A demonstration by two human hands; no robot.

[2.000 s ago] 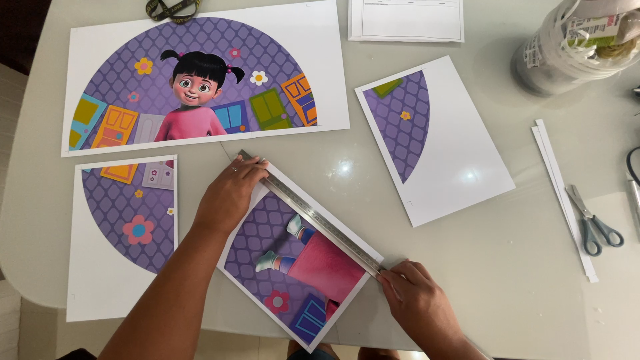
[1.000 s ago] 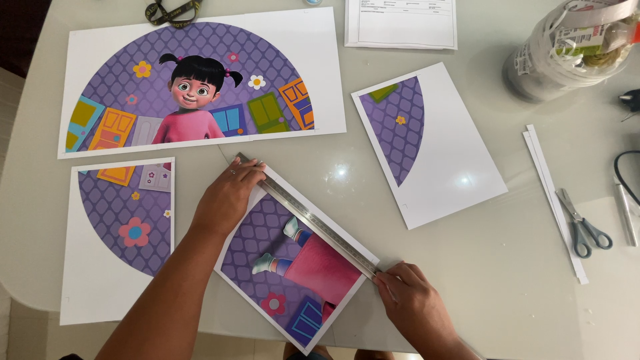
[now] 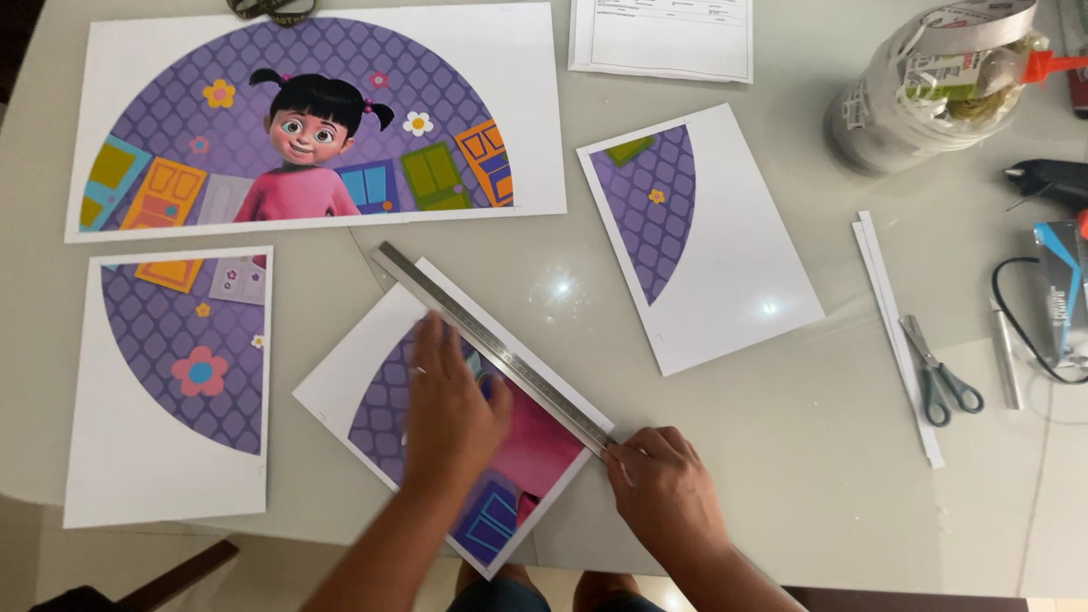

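A printed paper sheet [image 3: 544, 425] with a purple pattern and a pink dress lies slanted near the table's front edge. Along its upper right margin rests a steel ruler [image 3: 501, 353]. My left hand [image 3: 450, 399], somewhat blurred, is over the print just beside the ruler, fingers pointing up; whether it presses down cannot be told. At the ruler's lower right end, my right hand [image 3: 659, 476] has its fingers closed on that end. Other printed pieces lie around: a half-circle print [image 3: 314, 127] with a cartoon child, a left corner piece [image 3: 178, 382] and a right one [image 3: 697, 238].
Paper strips [image 3: 897, 340] and grey-handled scissors [image 3: 939, 374] lie at right, near a thin metal pen-like tool [image 3: 1007, 357]. A glue gun [image 3: 1050, 183] and a clear plastic jar [image 3: 926, 93] stand farther back. Printed white sheets [image 3: 663, 38] lie at the top; a dark strap [image 3: 272, 8] touches the half-circle print.
My left hand has left the ruler's upper end and moved down and right onto the print, uncovering that end and the sheet's white corner. My right hand stays at the ruler's lower end.
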